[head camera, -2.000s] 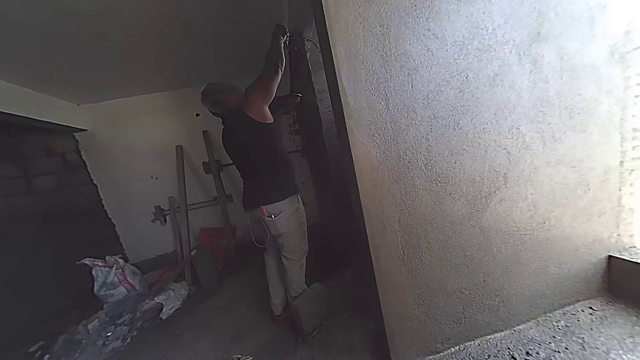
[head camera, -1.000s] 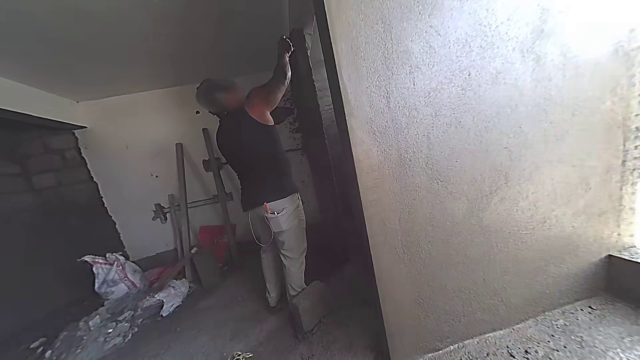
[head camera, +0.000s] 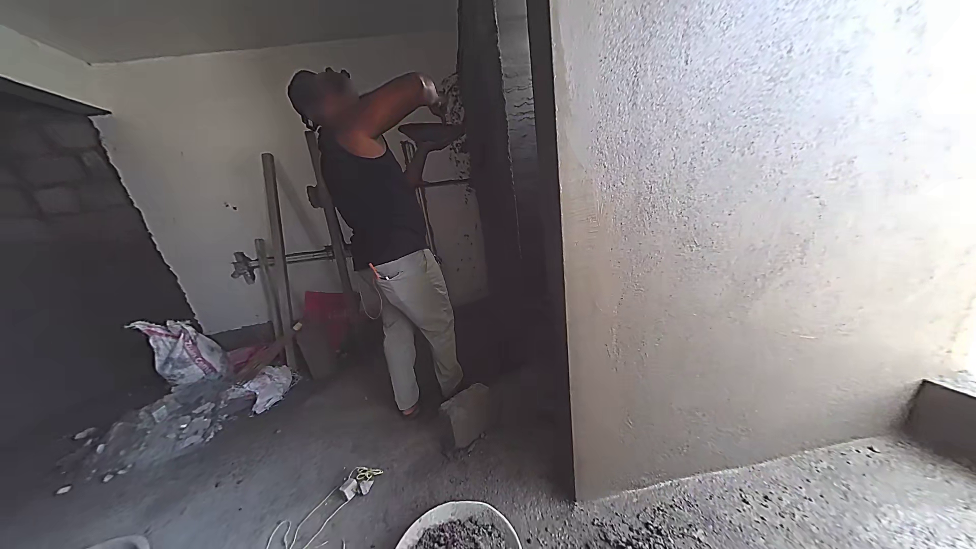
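Neither my left hand nor my right hand shows in the head view, so what they hold or touch is hidden. Ahead of me a co-worker (head camera: 381, 206) in a dark sleeveless top and light trousers stands facing a dark, rough wall edge (head camera: 484, 191). One of the co-worker's hands supports a dark, shallow pan or board (head camera: 431, 133) at chest height, and the other arm is bent above it. At the bottom of the view stands a round container (head camera: 408, 534) with dark, lumpy mortar (head camera: 461, 536) in it.
A plastered wall (head camera: 762, 244) fills the right. Long poles (head camera: 276, 252) lean on the back wall, near a red object (head camera: 328, 316). Sacks (head camera: 183, 354) and rubble (head camera: 168, 427) lie at left. A block (head camera: 467, 415) stands by the co-worker's feet; string (head camera: 309, 515) lies on the floor.
The co-worker's raised arm has come down from high on the wall edge to the level of the pan or board. The view has tilted down and shows the container of mortar.
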